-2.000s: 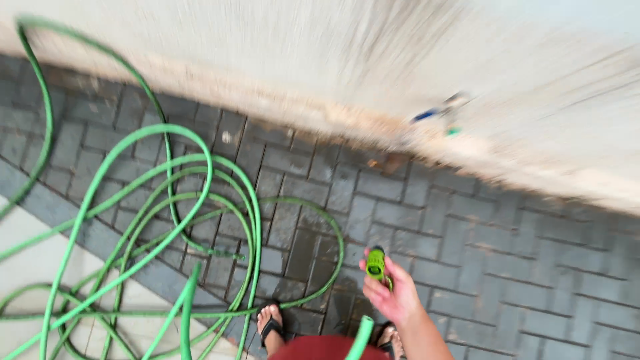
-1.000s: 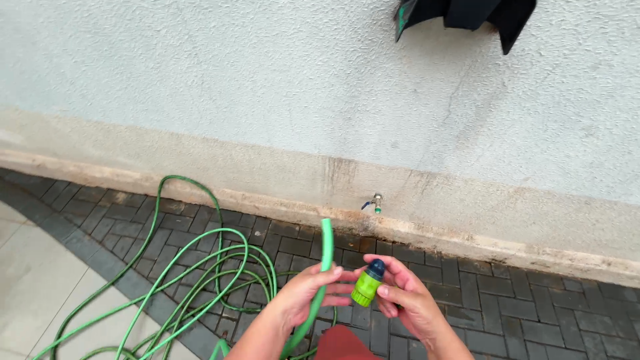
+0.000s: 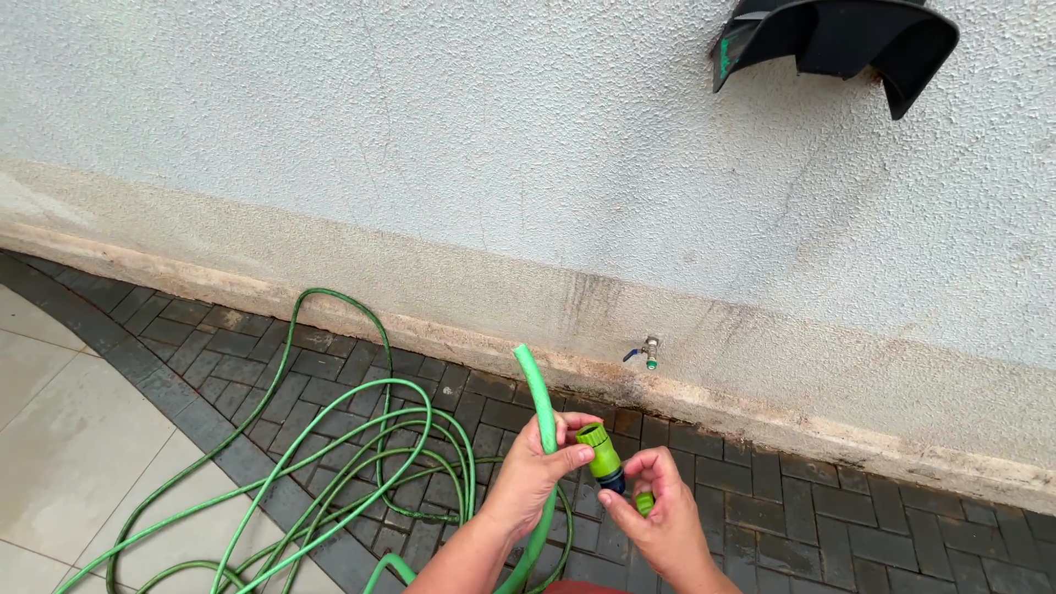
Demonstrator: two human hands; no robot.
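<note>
The green garden hose [image 3: 540,400] passes through my left hand [image 3: 528,478], its cut end pointing up toward the wall. Between my two hands is a lime-green and black hose connector [image 3: 600,454], tilted, its ribbed open end up. My left thumb and fingers touch its green upper part, while the fingertips of my right hand [image 3: 660,511] are at its black lower end. A second small lime-green piece [image 3: 644,503] sits within my right hand, mostly covered by the fingers.
A tap with a blue lever [image 3: 652,351] sticks out low on the textured wall [image 3: 412,165]. Above it hangs a black plastic wall-mounted holder [image 3: 833,37]. Loose hose coils [image 3: 371,450] lie on dark pavers and pale tiles [image 3: 91,437] at the left.
The connector has turned over: its green ribbed end pointed down a second ago and now faces up. Two seconds ago one hand held it. The view has swung up toward the wall.
</note>
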